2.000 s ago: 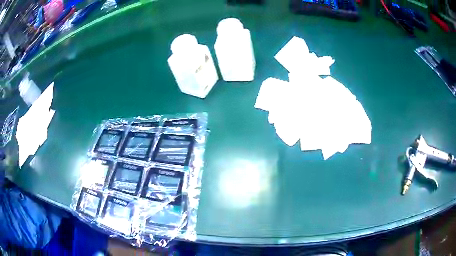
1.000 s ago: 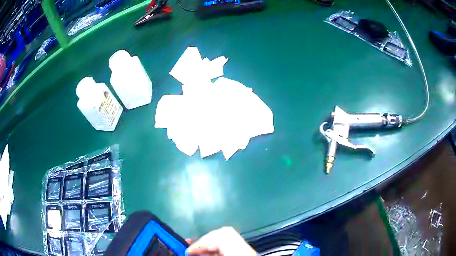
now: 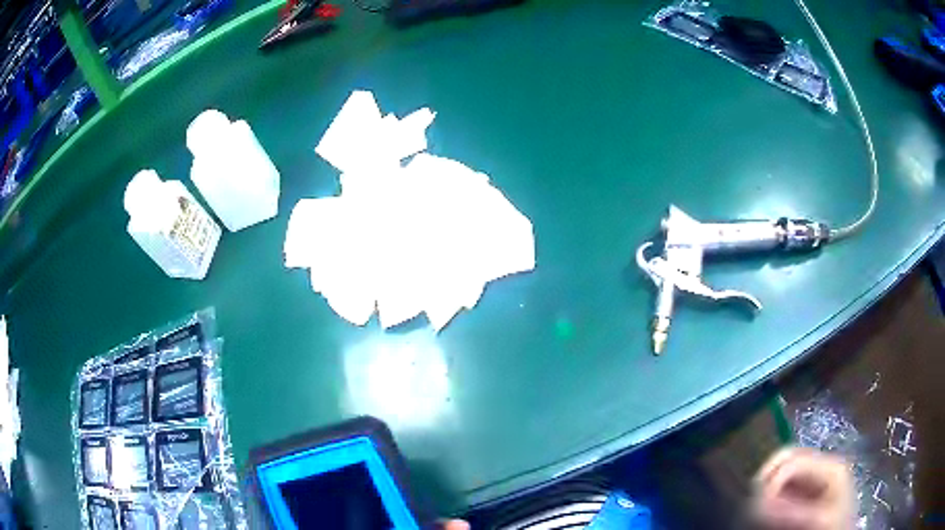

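The handheld tester, black with a bright blue face and dark screen, is at the bottom edge, cut off. A small bit of my left hand shows at its lower right edge; the rest is out of the picture. My right hand is blurred at the lower right, beyond the bench edge and apart from the tester. Its fingers look curled; whether it holds anything cannot be told. The plastic pack of lens panels lies at the left.
White wipes lie mid-bench. Two white bottles stand left of them. The silver air blow gun lies right, with its pale hose. A plastic pack with a black item lies at the far side. Clear scraps are below the bench edge.
The tester has come further into view, showing its screen. My right hand has moved from beside the tester to the lower right. The view has shifted slightly to the right.
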